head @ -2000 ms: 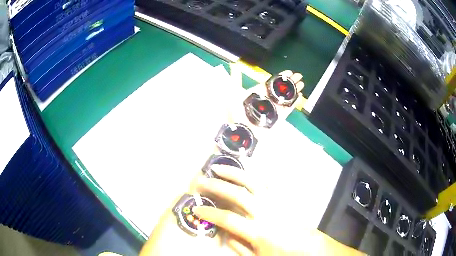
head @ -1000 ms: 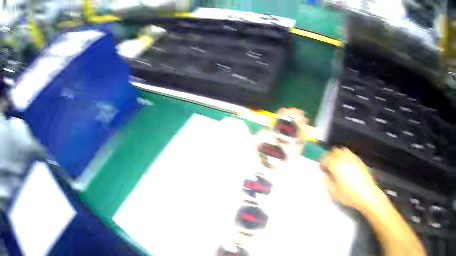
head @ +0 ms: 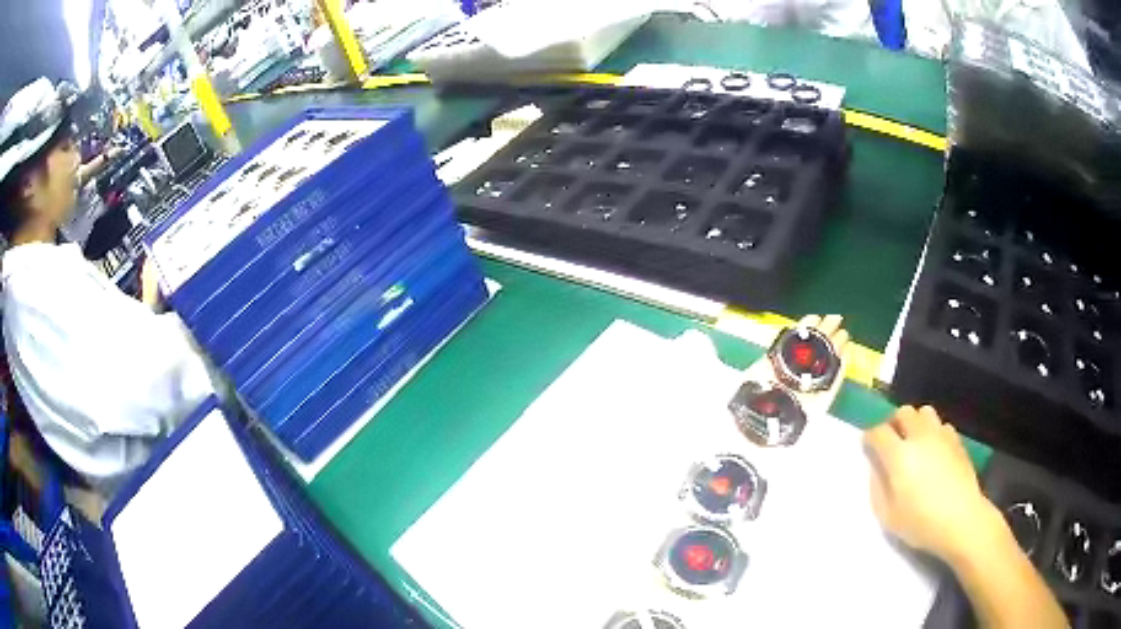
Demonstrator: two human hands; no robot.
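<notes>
My left hand (head: 832, 383) is stretched out over the white work sheet (head: 541, 492), its outline washed out by glare. Round strapless watches lie in a row along the hand and forearm. The farthest watch (head: 805, 356) sits at the fingers, with fingertips showing behind it. Others, such as this watch (head: 723, 487), lie nearer. Several screens show a red mark; the nearest watch (head: 644, 621) is cut off by the bottom edge. My right hand (head: 924, 477) is curled shut near the sheet's right side, apart from the watches, with nothing seen in it.
Blue stacked trays (head: 332, 264) stand at left. A black foam tray (head: 652, 184) with watches lies behind the sheet; more foam trays (head: 1002, 326) stand at right, a nearer one (head: 1045, 528) at bottom right. A person in white (head: 92, 338) is at far left.
My right hand has left the watches for the right side and shifted little in the last second. The view has tilted up; the row appears lower right. The nearer watches now show red marks.
</notes>
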